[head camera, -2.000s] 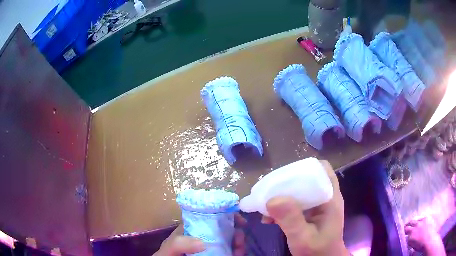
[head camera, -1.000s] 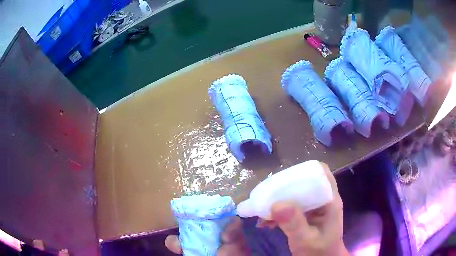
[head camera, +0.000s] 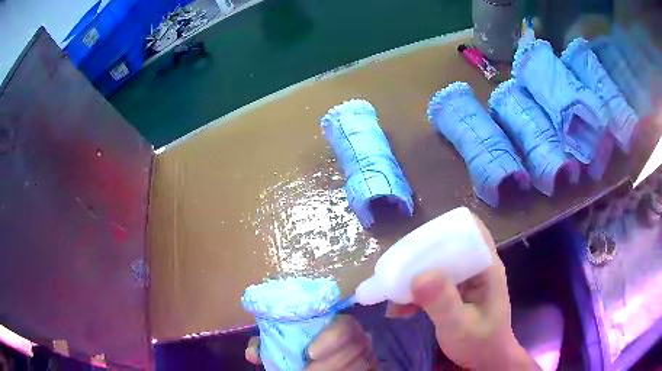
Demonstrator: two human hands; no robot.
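Observation:
A light-blue tube (head camera: 290, 319) with a ruffled rim stands upright in my left hand (head camera: 341, 346), at the bench's near edge. The fingers wrap its right side, and a fingertip shows at its left. Its lower end is cut off by the frame. My right hand (head camera: 464, 311) holds a white squeeze bottle (head camera: 435, 253) tilted down to the left. The bottle's thin blue nozzle (head camera: 347, 303) points at the tube just under the ruffled rim; whether it touches is unclear. Another blue tube (head camera: 369, 163) lies on the bench (head camera: 210, 217) behind.
Several blue tubes (head camera: 479, 145) lie at the bench's right, some overlapping. Behind are a pink-and-black tube (head camera: 477, 61) and a grey container (head camera: 496, 29). A dark upright panel (head camera: 72, 210) borders the left. A parts tray (head camera: 631, 290) is right, a green belt (head camera: 268, 58) beyond.
The view has shifted, so bench items appear further right. The held tube has turned, and my left fingers show more on its right side. The blue nozzle is now more visible.

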